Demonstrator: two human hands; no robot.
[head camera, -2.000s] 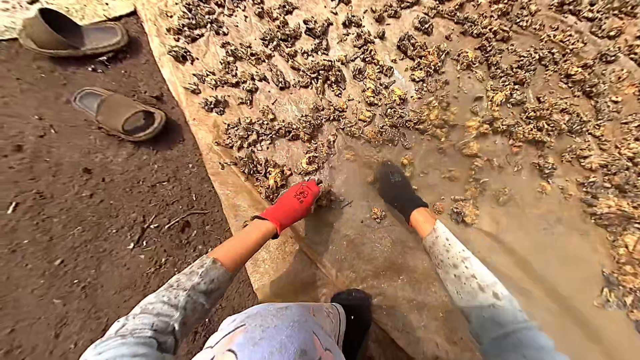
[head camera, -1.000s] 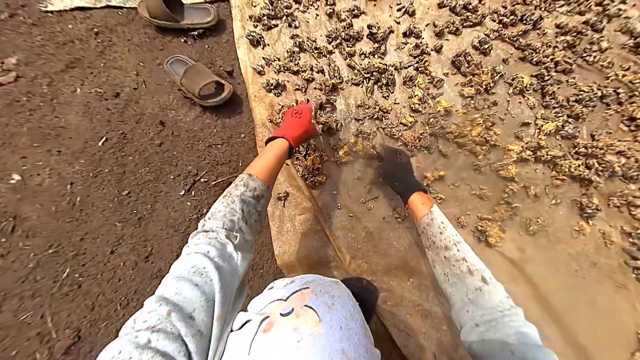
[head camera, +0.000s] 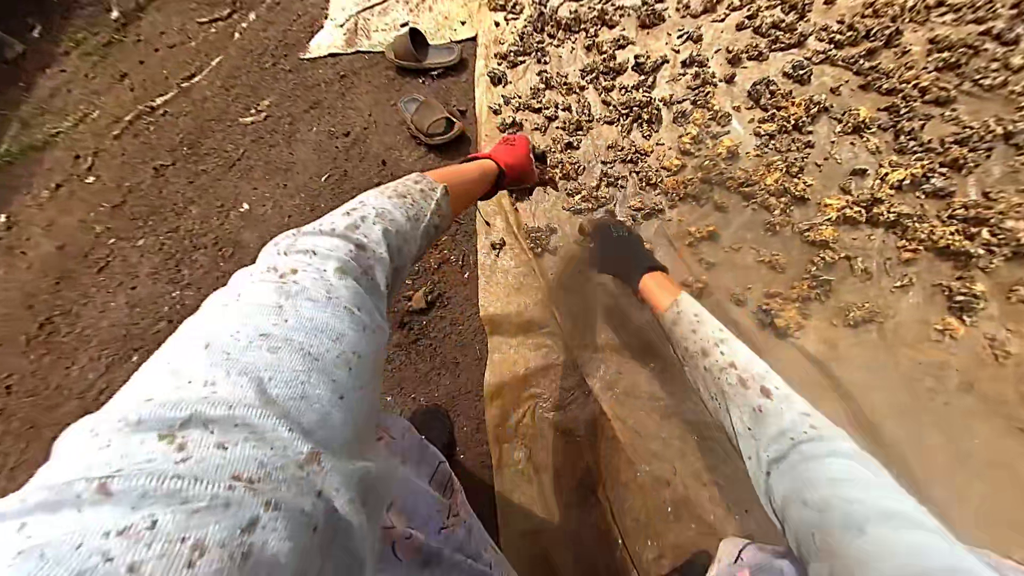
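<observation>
My left hand (head camera: 516, 162), in a red glove, is at the left edge of a brown plastic tarp (head camera: 528, 320). Its fingers are curled around something dark, most likely some of the dried clumps, though the fingertips are hidden. My right hand (head camera: 620, 250), in a black glove, is low over the tarp, right of and nearer to me than the left. Its fingers point away to the upper left and are too dark and blurred to read. Dried brown and yellow clumps of plant-like matter (head camera: 768, 184) are spread over the tarp beyond and to the right of both hands.
Two brown slide sandals, one (head camera: 430, 120) nearer and one (head camera: 422, 51) farther, lie on the bare soil (head camera: 240, 160) left of the tarp. A pale sheet (head camera: 360, 28) borders the far sandal. My dark shoe (head camera: 434, 430) is by the tarp's near left edge.
The view has swung left. My left hand has moved along the tarp's left edge, away from my body, and now reaches closer to the sandals. My right hand remains low over the tarp.
</observation>
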